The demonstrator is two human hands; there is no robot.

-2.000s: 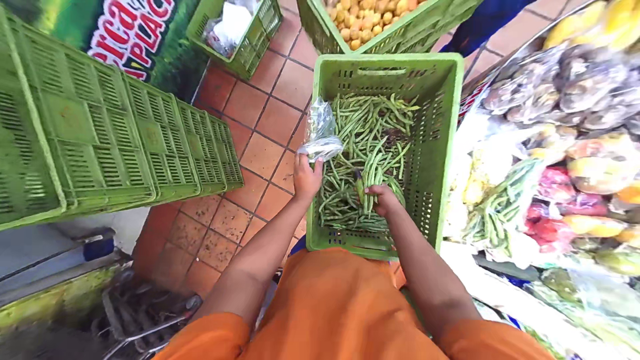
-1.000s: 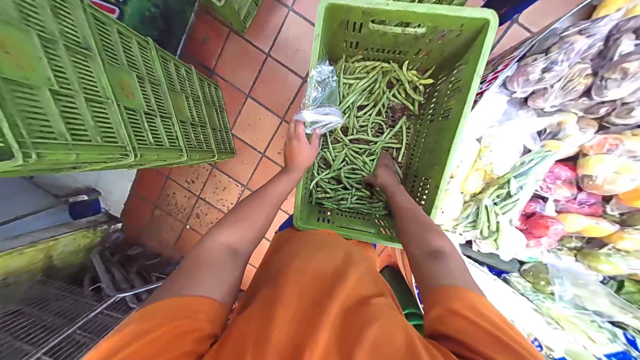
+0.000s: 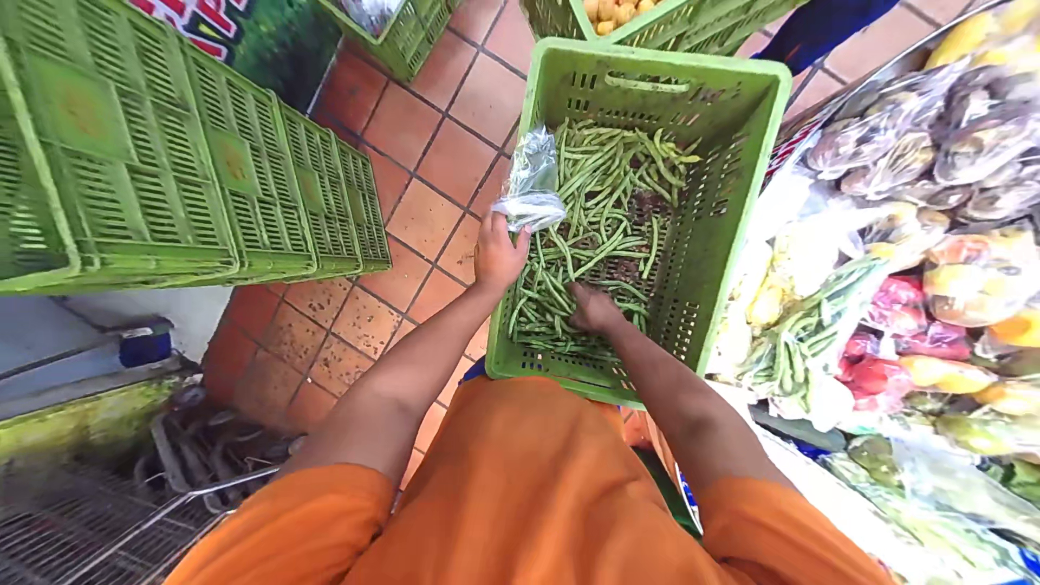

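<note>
A green plastic crate (image 3: 735, 236) stands in front of me, with a loose layer of green beans (image 3: 593, 175) over much of its floor. At the crate's left rim, my left hand (image 3: 498, 250) holds a clear plastic bag (image 3: 532, 183) by its gathered or folded lower part; what is inside it cannot be made out. My right hand (image 3: 593, 309) is down among the beans in the near half of the crate, its fingertips partly hidden by them. Whether it grips any beans is not plain. Dark bits of debris show on the crate floor beside the beans.
Stacked green crates (image 3: 236, 162) rise at the left. Beyond the bean crate sits a crate of small orange-yellow produce (image 3: 621, 15). Bagged vegetables (image 3: 886, 325) fill a display along the right. A wire rack (image 3: 106, 520) is at the lower left, and a person's dark-clad leg shows at the top right.
My right hand has moved leftward within the beans since a second ago. The left hand keeps its hold on the bag at the crate's left rim. The view has shifted somewhat.
</note>
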